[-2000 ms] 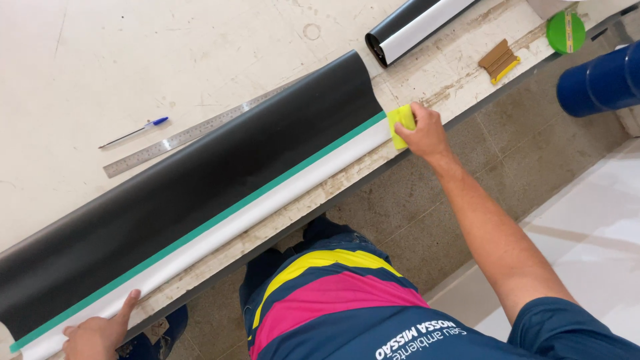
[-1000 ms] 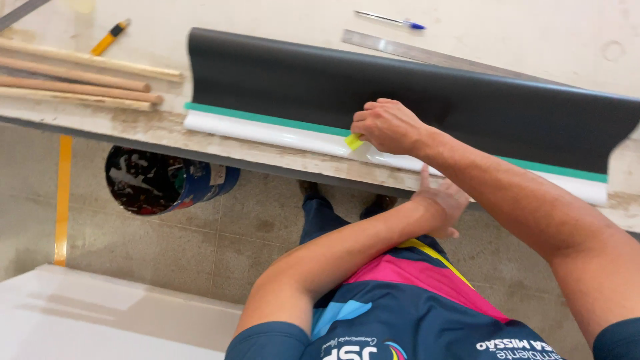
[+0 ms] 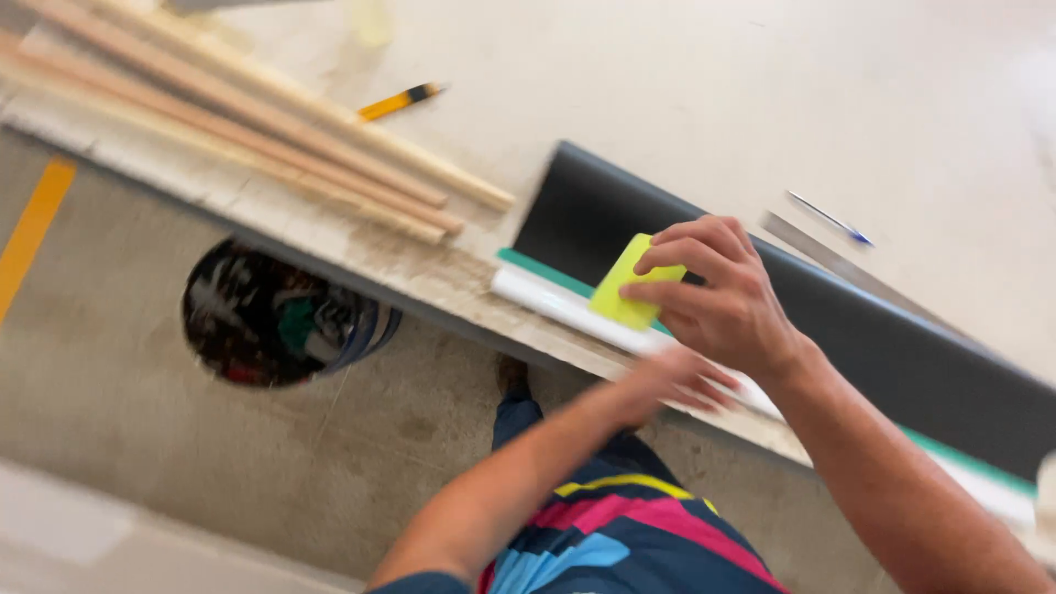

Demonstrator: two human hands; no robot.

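Note:
A black sheet [image 3: 858, 346] with a curved back lies along the table's front edge. Green tape [image 3: 544, 271] runs along its front, beside a glossy white strip [image 3: 569, 312]. My right hand [image 3: 718, 289] grips a yellow plastic squeegee card [image 3: 634, 285] over the tape, near the sheet's left end; whether the card touches the sheet I cannot tell. Blurred, my left hand [image 3: 681, 379] is at the white strip just below my right hand, fingers spread and pointing right, with nothing seen in it.
Wooden rods [image 3: 330, 157] lie on the table at the left, beside a yellow utility knife [image 3: 402, 101]. Behind the sheet are a metal ruler [image 3: 850, 268] and a blue pen [image 3: 829, 219]. On the floor below the table edge stands a bucket [image 3: 247, 313] of dark rags or waste.
My right hand has gone from the sheet's right end to near its left end, still holding the yellow card. My left hand, at the left end two seconds ago, is beside it. The view has turned.

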